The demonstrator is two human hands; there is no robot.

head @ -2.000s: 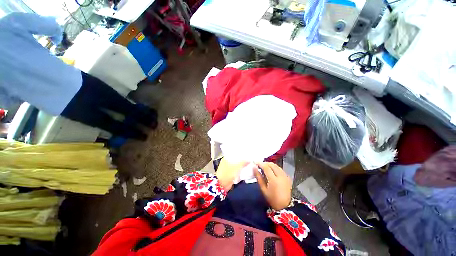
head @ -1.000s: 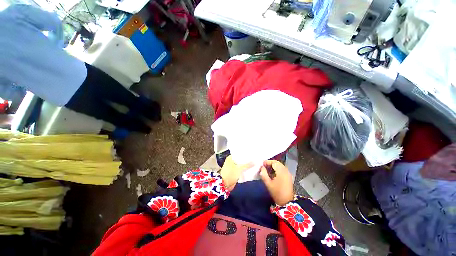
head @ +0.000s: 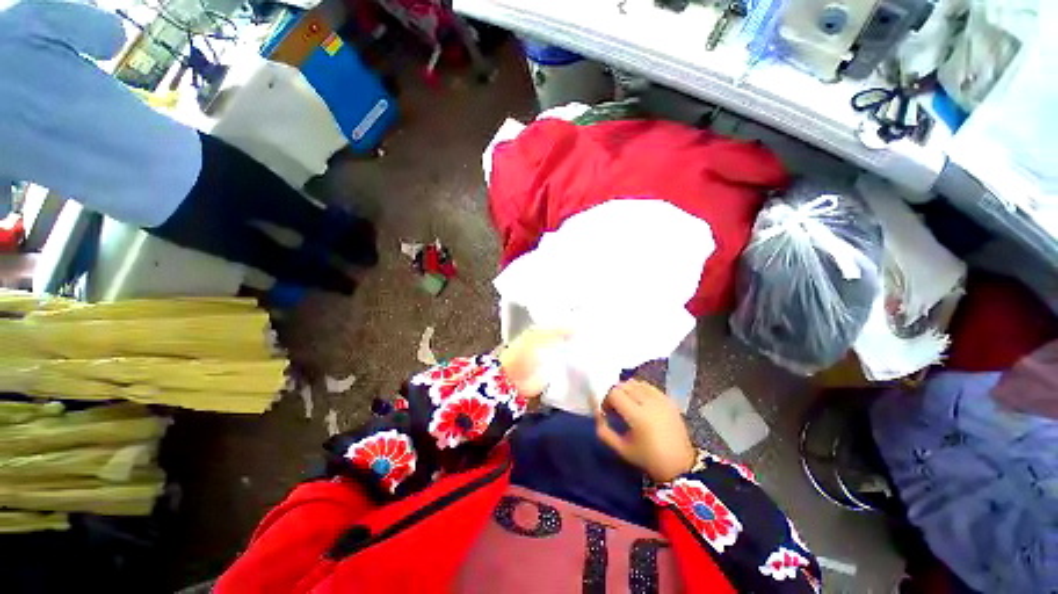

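Observation:
A white cut fabric piece hangs between my two hands over my lap. My left hand grips its left side; the fingertips blend into the bright cloth. My right hand has its fingers curled at the piece's right edge, with thumb and forefinger near the cloth. More white cloth lies just beyond on the red fabric pile. The white surfaces are overexposed, so the border between the held piece and the cloth behind it is hard to see.
A tied plastic bag stands right of the red pile. Scissors lie on the white sewing table near a machine. A person stands at left. Yellow garment pieces are at lower left, scraps on the floor.
The view has shifted slightly, so the pile and bag sit higher and further right. The white piece between my hands shows larger and more spread. My right hand's fingers are more curled.

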